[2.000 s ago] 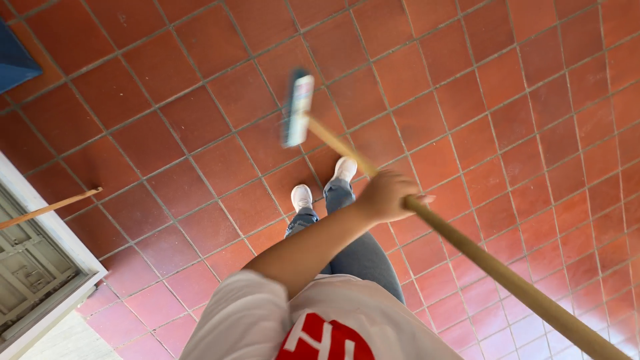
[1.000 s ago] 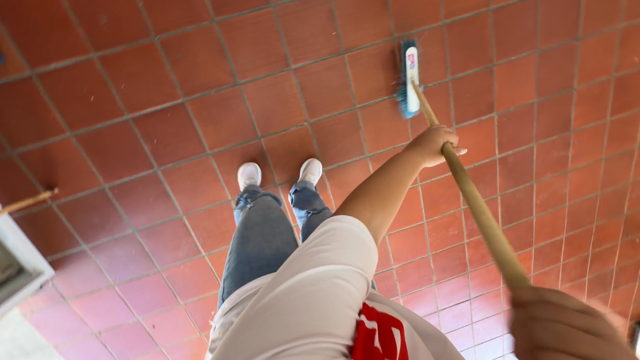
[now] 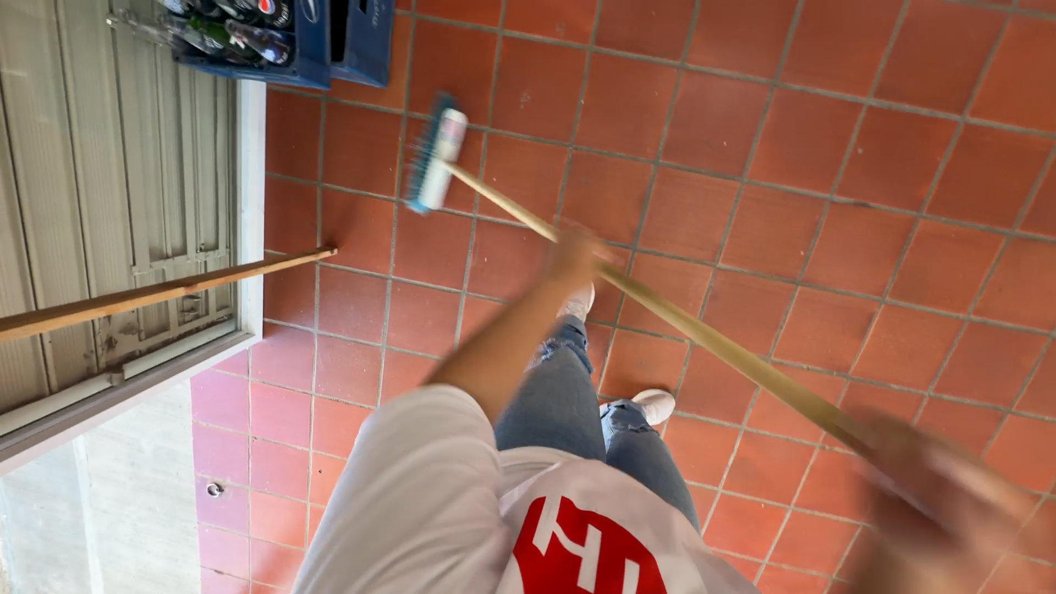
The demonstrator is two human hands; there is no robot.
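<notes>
A broom with a pale wooden handle (image 3: pixel 726 346) runs diagonally across the view. Its white head with blue bristles (image 3: pixel 437 157) is over the floor tiles at the upper left, slightly blurred. My left hand (image 3: pixel 577 254) is closed around the lower part of the handle, nearer the head. Toward the lower right, my right hand (image 3: pixel 932 487) holds the upper part of the handle, strongly blurred by motion.
Blue plastic crates (image 3: pixel 363 41), one holding glass bottles (image 3: pixel 235 37), stand at the top left. A wooden pole (image 3: pixel 165 290) crosses the white-framed metal door (image 3: pixel 250 206). Red tiles (image 3: pixel 825 148) cover the floor, with a metal ring (image 3: pixel 215 489) at lower left. My feet are below the handle.
The broom head has swung left from right of my feet toward the crates, both hands on the handle. The view has shifted left, bringing the crates and more of the door into sight.
</notes>
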